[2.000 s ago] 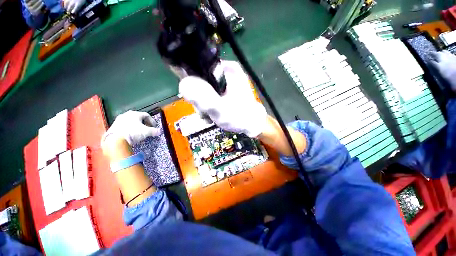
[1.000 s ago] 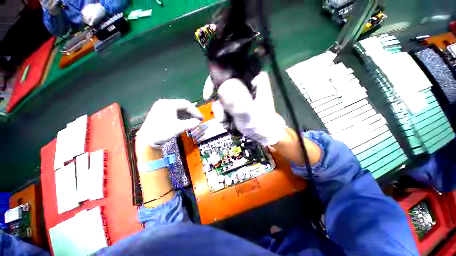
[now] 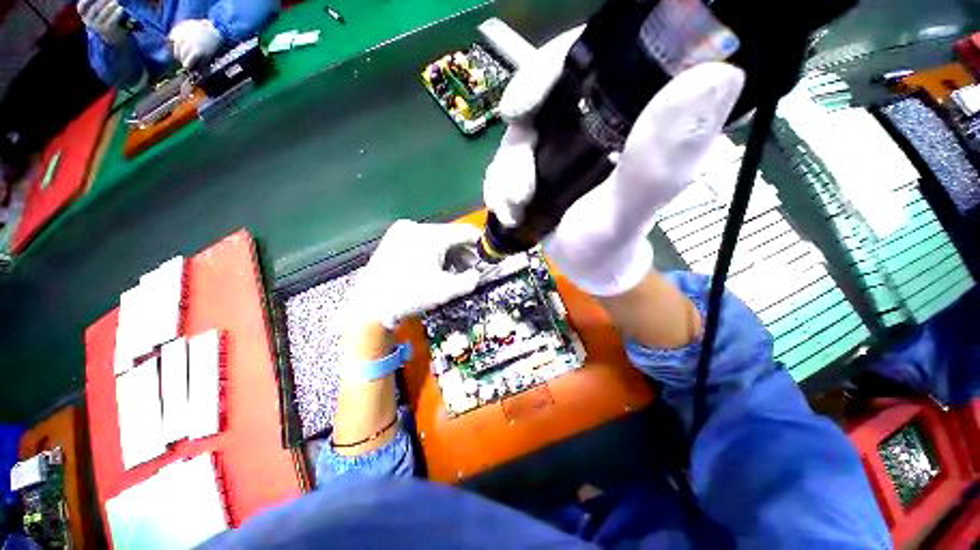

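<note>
My right hand (image 3: 629, 172), in a white glove, is wrapped around a thick black electric screwdriver (image 3: 586, 113). Its yellow-ringed nose points down at the far left edge of a circuit board (image 3: 500, 338). The board lies on an orange-brown fixture (image 3: 473, 440). My left hand (image 3: 414, 269), gloved with a light blue wrist band, has its fingertips beside the screwdriver nose, at the silver bar on the board's far edge. Whether the left fingertips pinch a screw cannot be seen. The screwdriver tip is hidden.
A speckled grey screw tray (image 3: 312, 344) lies left of the fixture, beside a red board (image 3: 253, 430) with white sheets (image 3: 150, 312). Another circuit board (image 3: 467, 86) lies on the green belt. Rows of pale strips (image 3: 774, 269) are at right. A black cable hangs over my right arm. Another worker is top left.
My left hand has moved from the screw tray to the board's far edge. My right hand has tilted the screwdriver and brought its nose down to the board beside the left fingertips.
</note>
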